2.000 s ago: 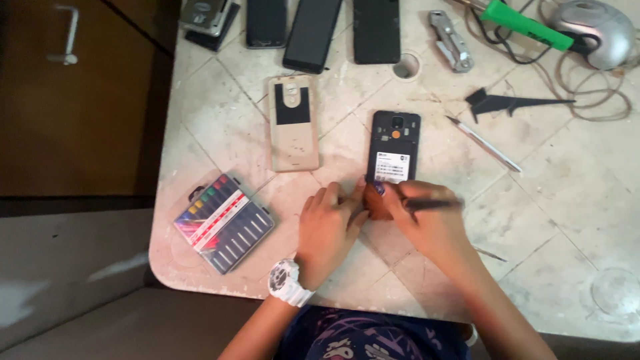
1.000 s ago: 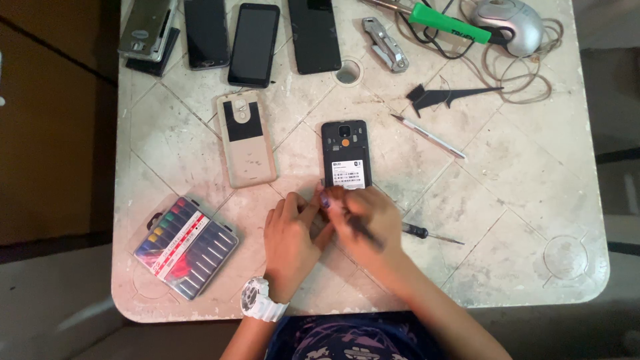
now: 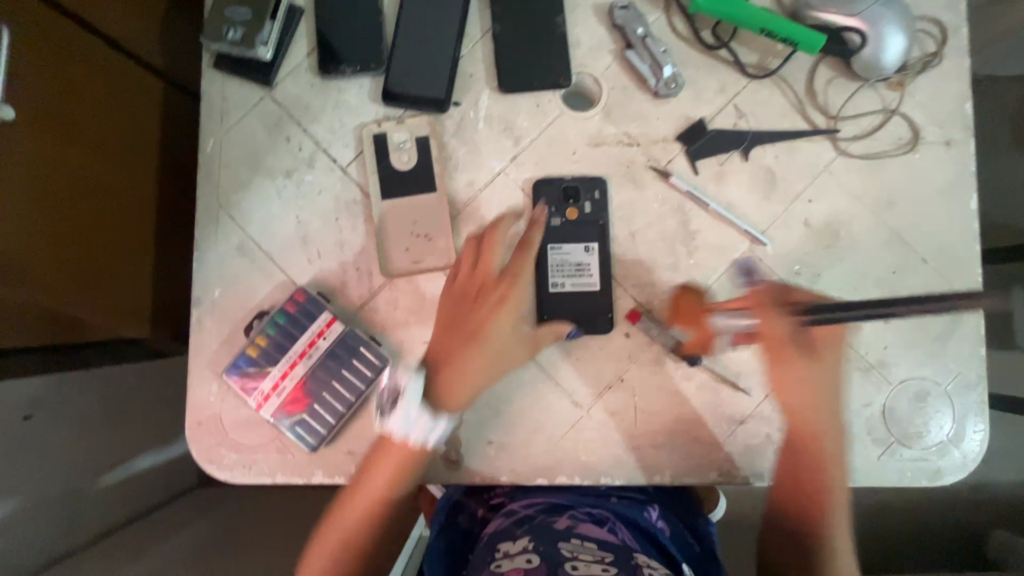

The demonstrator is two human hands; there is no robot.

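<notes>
On the table lies a black smartphone (image 3: pixel 574 312) with its rear cover off, its inner side with camera and label facing up. My left hand (image 3: pixel 488 312) rests along its left edge, fingers spread and thumb near the bottom edge. To the right, my right hand (image 3: pixel 788 328) is blurred and holds a brush (image 3: pixel 888 308) with a dark handle, its brown bristles over a small screwdriver (image 3: pixel 656 328) on the table. A beige phone back cover (image 3: pixel 412 232) lies left of the phone.
A cased screwdriver set (image 3: pixel 304 368) lies at the left. Several dark phones (image 3: pixel 424 56) line the far side, beside a folding multitool (image 3: pixel 646 52). A green-handled soldering iron (image 3: pixel 760 24), a silver mouse (image 3: pixel 868 36), a black brush (image 3: pixel 744 142) and a white pen-like tool (image 3: pixel 712 206) lie at the right.
My right hand has moved right, away from the phone, with the brush. My left hand has moved up to the phone's left side, and the phone's lower part is now uncovered.
</notes>
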